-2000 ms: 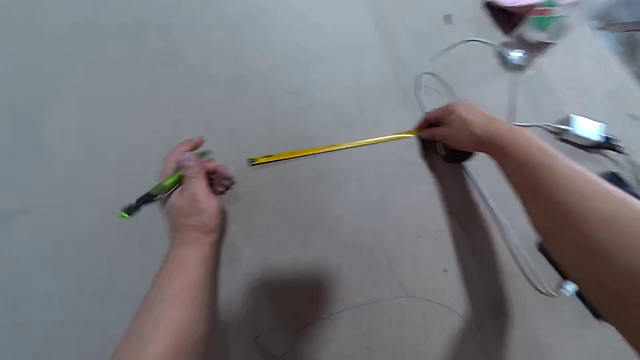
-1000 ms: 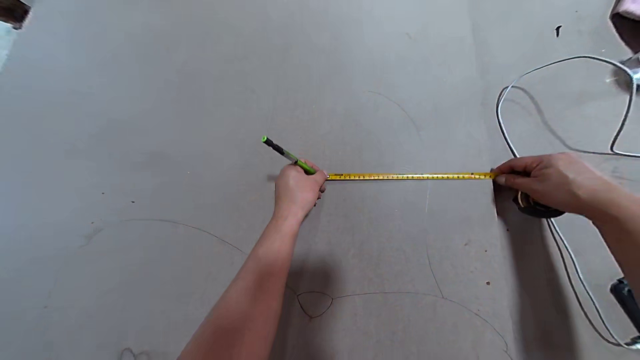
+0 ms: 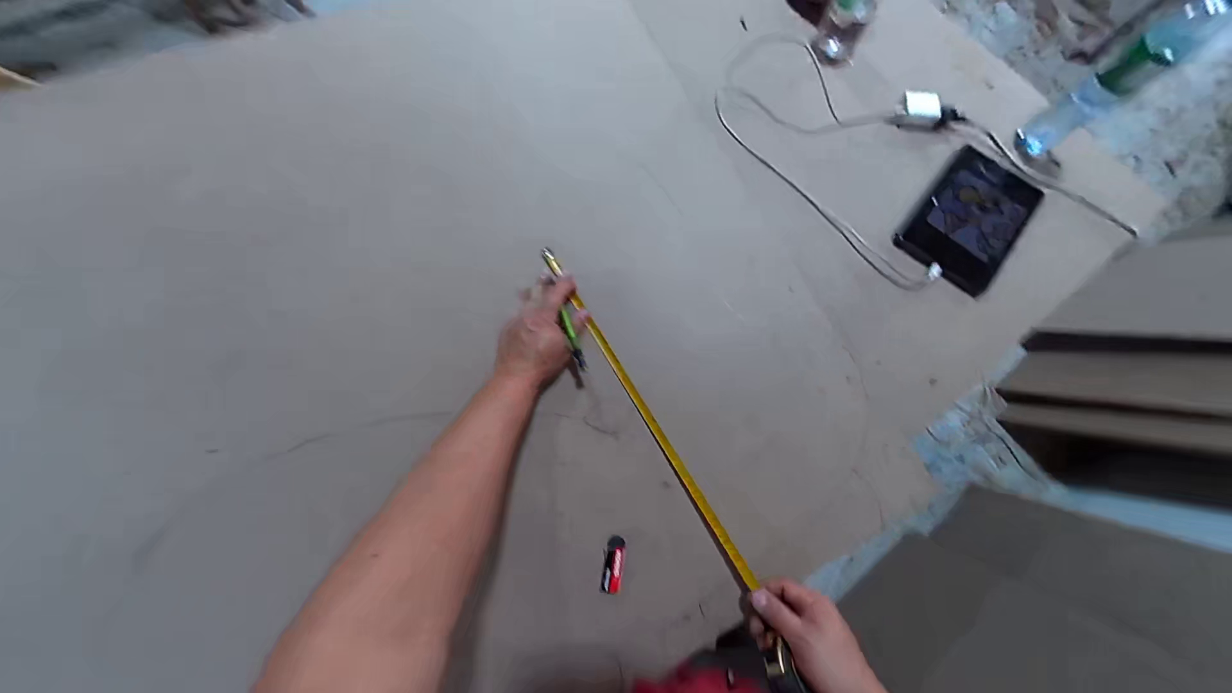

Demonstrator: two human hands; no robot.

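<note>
A yellow tape measure blade [image 3: 664, 438] lies extended diagonally over a grey sheet surface [image 3: 289, 241] with faint curved pencil lines. My left hand [image 3: 539, 332] is near the blade's far end, its fingers around a green and black marking pencil or pen [image 3: 570, 332] and beside the blade; whether they also grip the blade is blurred. At the lower right, my right hand [image 3: 804, 621] holds the blade close to the tape measure's case [image 3: 782, 664], which is partly cut off by the frame's bottom edge.
A small red and black object [image 3: 613, 565] lies near the bottom middle. To the upper right are a tablet-like device [image 3: 972, 219], a white cable [image 3: 799, 192], a white adapter [image 3: 921, 109] and plastic bottles [image 3: 1088, 101]. Stacked boards [image 3: 1136, 385] stand beyond the right edge.
The blade was nearly level across the view and now runs diagonally, with more of it out. My right hand is now nearer me, at the lower right. The view has turned.
</note>
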